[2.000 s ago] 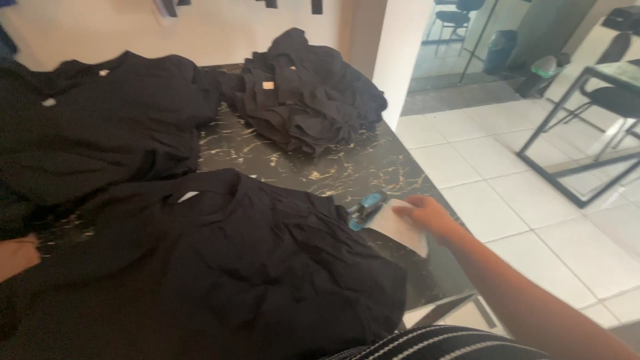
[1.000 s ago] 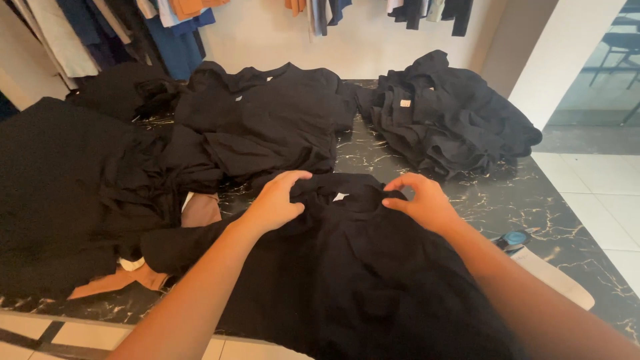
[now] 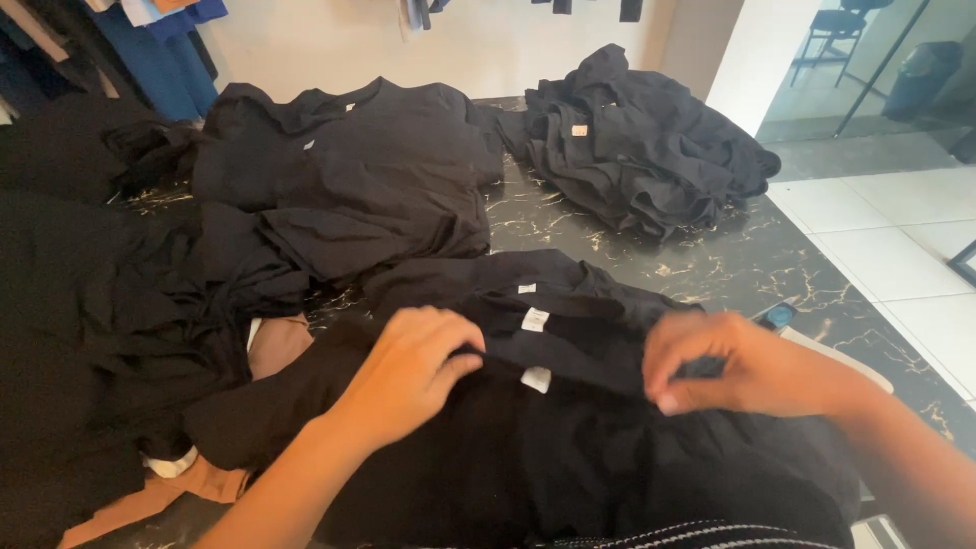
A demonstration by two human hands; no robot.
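Black garments (image 3: 473,473) with white neck labels lie layered in front of me on a black marbled table (image 3: 534,221). My left hand (image 3: 415,374) pinches the dark fabric at the left side of the nearest neckline. On the right side of that neckline, my right hand (image 3: 709,366) has its thumb and fingers closed at the cloth, slightly blurred. Three labels show between the hands, one behind another. Just right of my right hand lies a pale flat item (image 3: 839,358), beside a small tool with a blue round part (image 3: 778,316).
Behind are a spread black garment pile (image 3: 366,168) and a crumpled black heap (image 3: 633,145). More black cloth (image 3: 91,343) covers the left, with brown fabric (image 3: 282,343) under it. Clothes hang (image 3: 160,61) at the back left. A tiled floor (image 3: 862,259) lies beyond the table's right edge.
Two seconds ago my right hand was on the pale item at the table's right; since then it has moved to the neckline. One label showed between my hands a second ago; now several layered labels show.
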